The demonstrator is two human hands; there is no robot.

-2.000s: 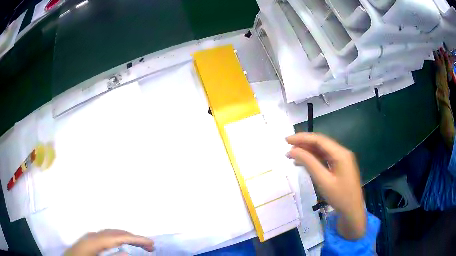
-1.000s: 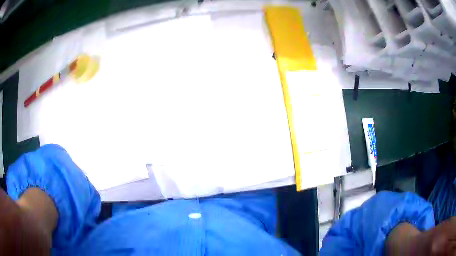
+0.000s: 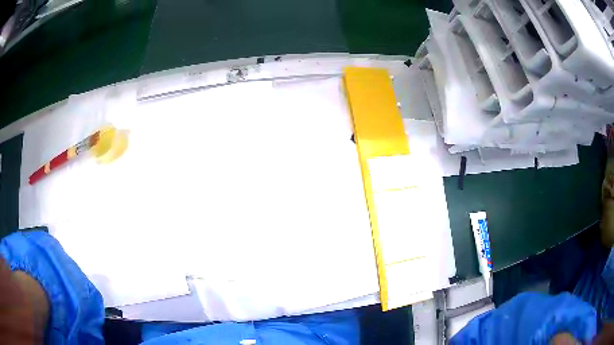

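Observation:
A yellow strip (image 3: 378, 111) lies lengthwise on the white paper, right of the middle, with white pads (image 3: 404, 222) in a column on its lower part. A white and blue adhesive tube (image 3: 481, 241) lies on the green bench right of the strip, its nozzle towards me. My left hand (image 3: 19, 306) is blurred and cut off at the lower left edge below a blue sleeve. My right hand (image 3: 598, 337) is mostly cut off at the lower right corner. Neither hand touches the strip or tube in view; their fingers do not show.
A red-handled brush (image 3: 59, 160) rests with its bristles at a round translucent yellow item (image 3: 112, 144) at the left. White housings (image 3: 501, 87) are stacked high at upper right. White paper sheets (image 3: 222, 195) cover the bench. Part of another person's arm (image 3: 609, 202) shows at the right edge.
Both hands have moved from over the paper's near side down to the picture's lower edges. The tube now lies on the green bench at right, where none showed two seconds ago. The view has shifted.

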